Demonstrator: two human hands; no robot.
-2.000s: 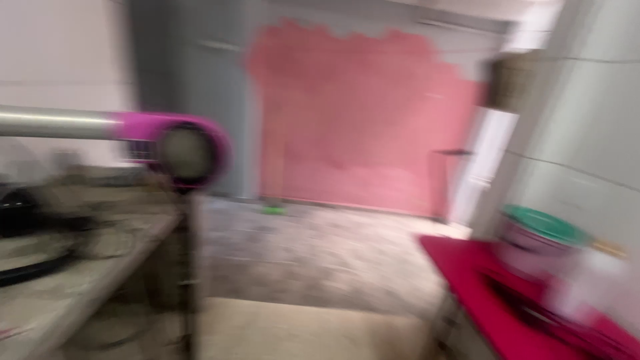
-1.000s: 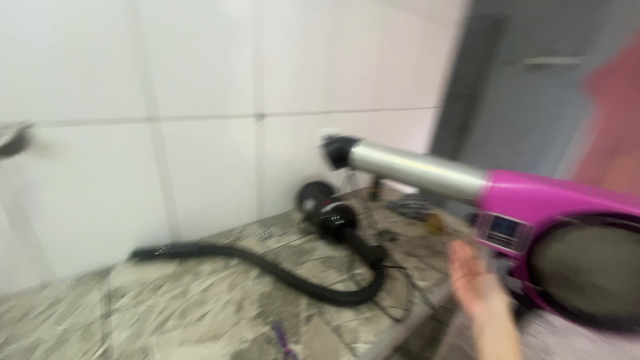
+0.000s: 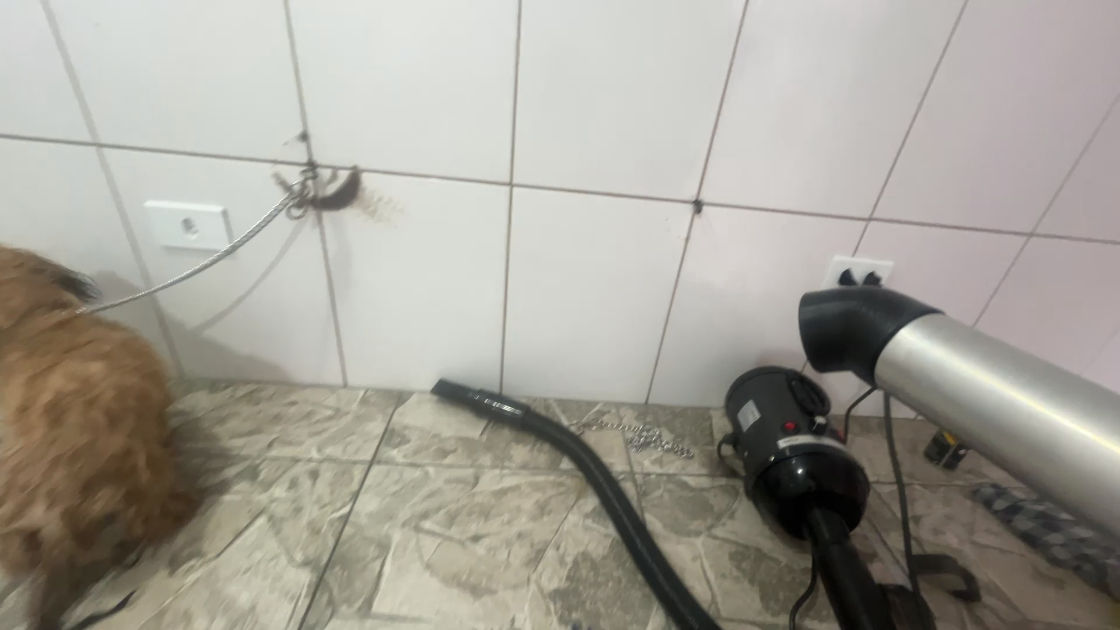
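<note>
Neither of my hands shows now. At the left a brown, curly-haired dog (image 3: 96, 437) is on the tiled counter (image 3: 455, 542), tethered by a thin metal cable (image 3: 206, 262) to a hook (image 3: 306, 188) on the wall. A black blower (image 3: 792, 451) lies on the counter at the right, and its ribbed black hose (image 3: 604, 490) curves left to a narrow nozzle (image 3: 477, 401) near the wall. Above the blower, a silver tube with a black angled end (image 3: 997, 385) reaches in from the right edge.
A metal chain (image 3: 647, 437) lies by the wall between the hose and the blower. A wall outlet (image 3: 188, 225) is near the dog; another outlet (image 3: 859, 271) with plugs is above the blower. A checkered cloth (image 3: 1050, 534) lies at the right, near a small dark object (image 3: 945, 449).
The view has swung left, so the dog now shows. The hand seen near the pink dryer body one second ago is out of view, as is that pink body.
</note>
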